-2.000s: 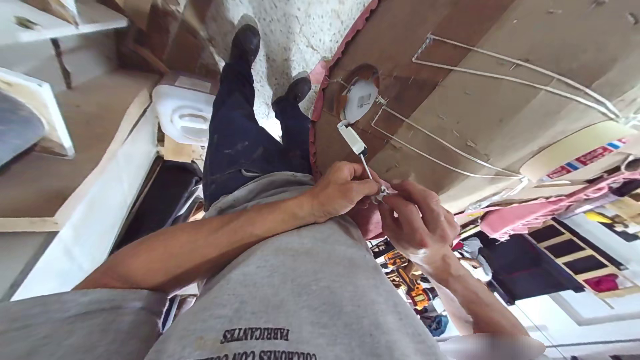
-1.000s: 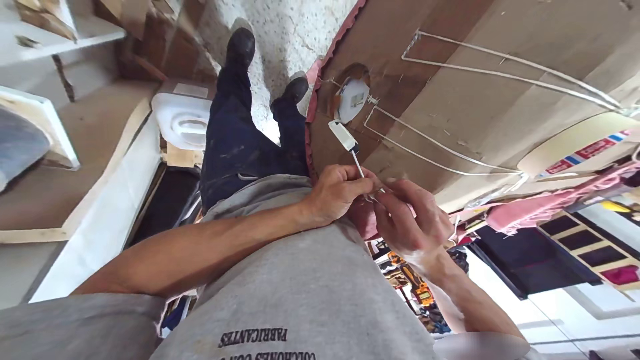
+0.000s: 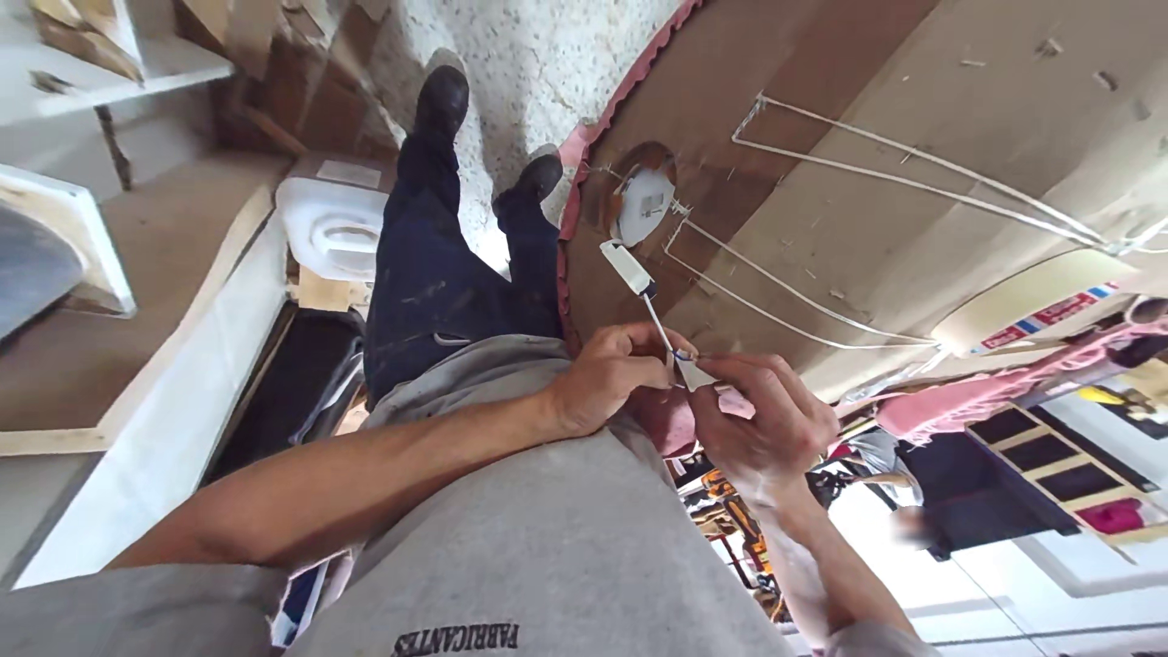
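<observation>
My left hand pinches a thin white cable between thumb and fingers. From it a small white plastic box with a dark end sticks up. My right hand meets the left at the cable's lower end, its thumb and fingers closed on fine wires, where a bit of blue shows. What exactly lies between the fingertips is too small to tell. Just above the box, a white oval device sits at a round hole in a large brown board edged with pink fabric.
White cord loops run across the board to a tape roll with printed writing. A white plastic container stands left of my legs, near a wooden frame. Pink fringed fabric hangs at the right, with another person beyond.
My hands stay together at the cable end while the fingers shift slightly. The white box has tilted a little.
</observation>
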